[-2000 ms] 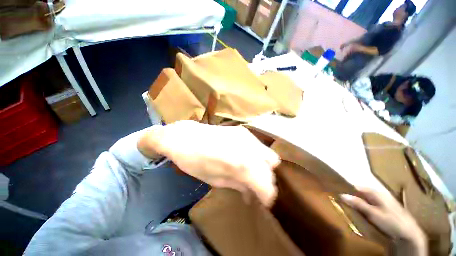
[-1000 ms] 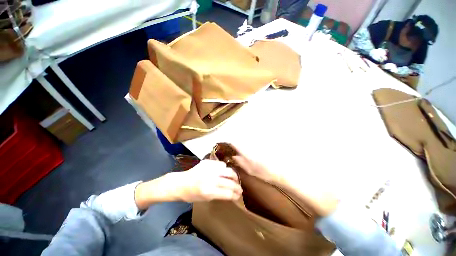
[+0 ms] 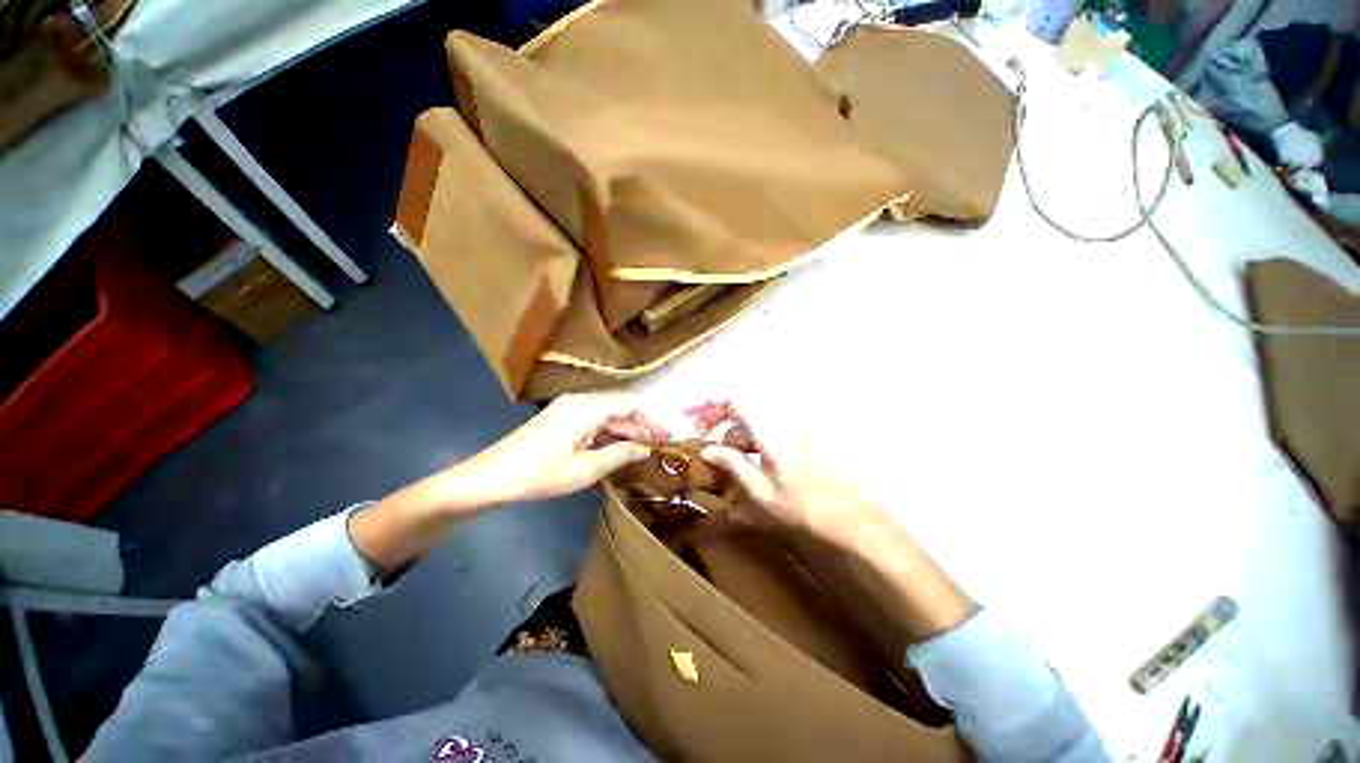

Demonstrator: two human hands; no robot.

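A tan handbag [image 3: 731, 641] stands open-mouthed in my lap against the table edge, with a gold spot on its outer face. My left hand [image 3: 585, 444] pinches the bag's far top corner from the left. My right hand [image 3: 761, 470] pinches the same corner from the right. A small gold ring [image 3: 674, 462] shows between my fingertips. The bag's dark interior is partly hidden by my right forearm.
Tan bag pieces with yellowish edges [image 3: 716, 164] are piled on the white table [image 3: 955, 432]. A flat marked strip [image 3: 1183, 644] and red-handled snips [image 3: 1180, 733] lie at right. A cable [image 3: 1193, 283] loops at the back. A red crate [image 3: 134, 380] is on the floor.
My right hand has moved from the bag's right side to its far corner, beside my left hand. Both hands now hold the corner spread, with the ring showing. The view has shifted.
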